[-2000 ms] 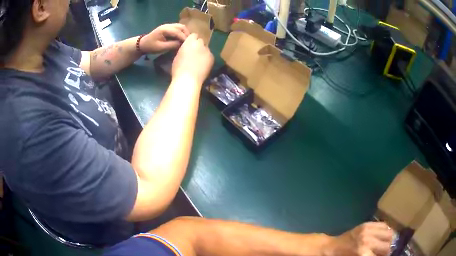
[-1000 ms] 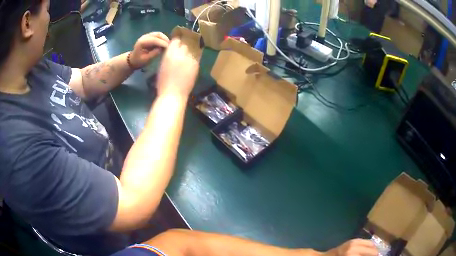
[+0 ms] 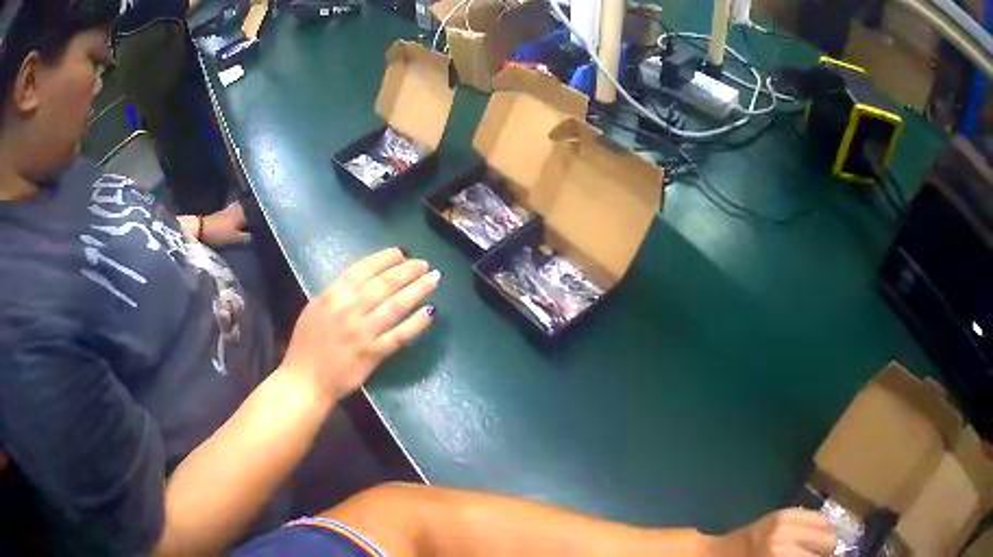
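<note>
My left hand (image 3: 793,535) is at the bottom right, partly cut off by the lower edge. Its fingers are bent at the left side of an open packing box (image 3: 884,435) with a brown lid. A shiny clear accessory bag (image 3: 841,522) shows just beside the fingertips. Whether the fingers grip the bag or the box cannot be told. My right hand is not in view.
Three open black boxes with brown lids and bagged parts stand in a row: back (image 3: 383,165), middle (image 3: 479,212), near (image 3: 542,285). A person at left holds a hand (image 3: 359,321) over the green table's edge. A power strip (image 3: 697,87), cables and a black-and-yellow box (image 3: 860,125) lie behind.
The person at left has taken both hands away from the far box, now fully visible; one hand has come nearer, the other is lowered. My left hand has stayed by the bottom-right box.
</note>
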